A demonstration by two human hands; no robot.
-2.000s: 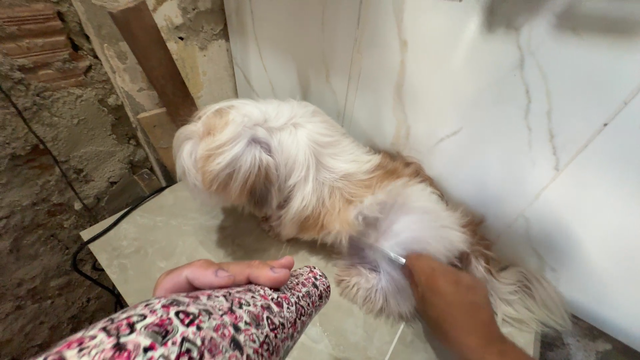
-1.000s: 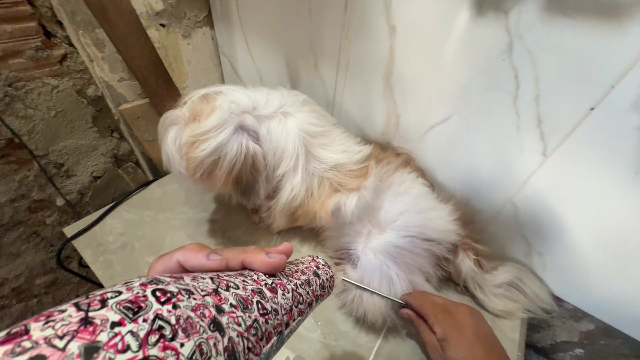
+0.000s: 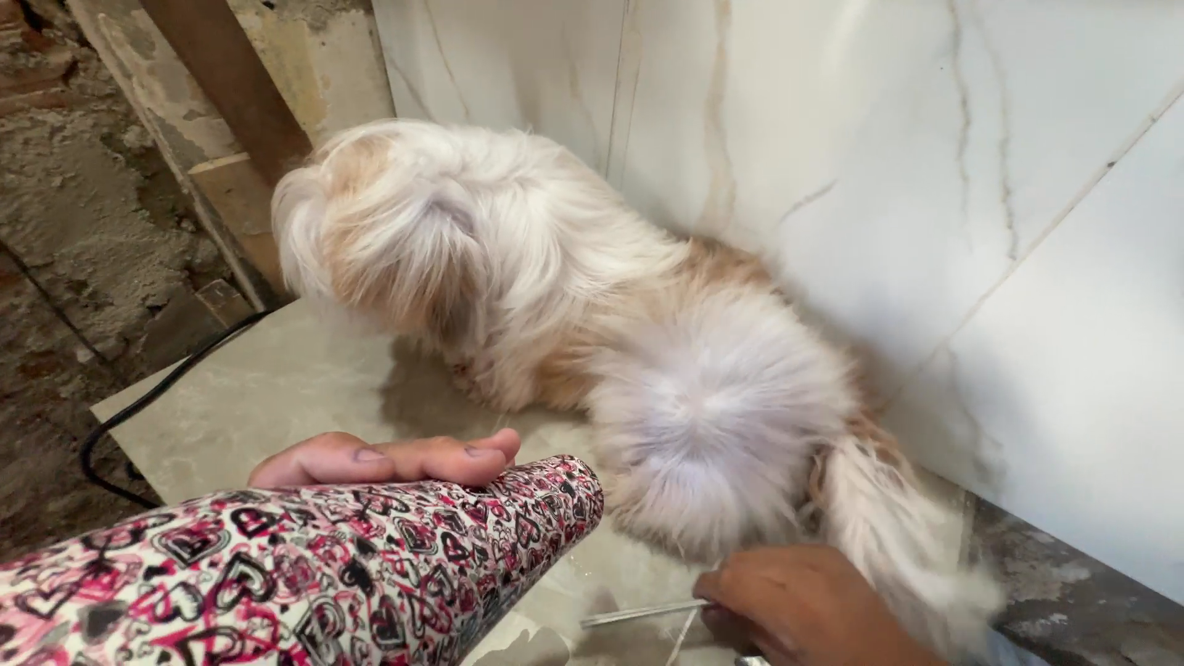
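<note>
A long-haired white and tan dog point(image 3: 573, 277) stands or crouches with its head at the left and its tail point(image 3: 897, 527) at the right. The fur on its hindquarters is parted outward in a ring. My left hand point(image 3: 388, 460) is wrapped around the nozzle end of a hair dryer point(image 3: 324, 555) with a heart pattern, pointed at the hindquarters. My right hand point(image 3: 805, 606), just below the rump, is closed on a thin metal tool point(image 3: 638, 613), perhaps a comb seen edge-on; its far part is over the tiled surface.
The dog is on a pale tiled surface point(image 3: 268, 379). White marbled tiles point(image 3: 832, 139) rise behind it. At the left are a rough brick and mortar wall point(image 3: 92, 185), a wooden post point(image 3: 227, 83) and a black cable point(image 3: 166, 379) over the surface's edge.
My right hand with the metal tool has come down and away from the dog's hindquarters, where it was two seconds ago. The left hand keeps its hold on the dryer.
</note>
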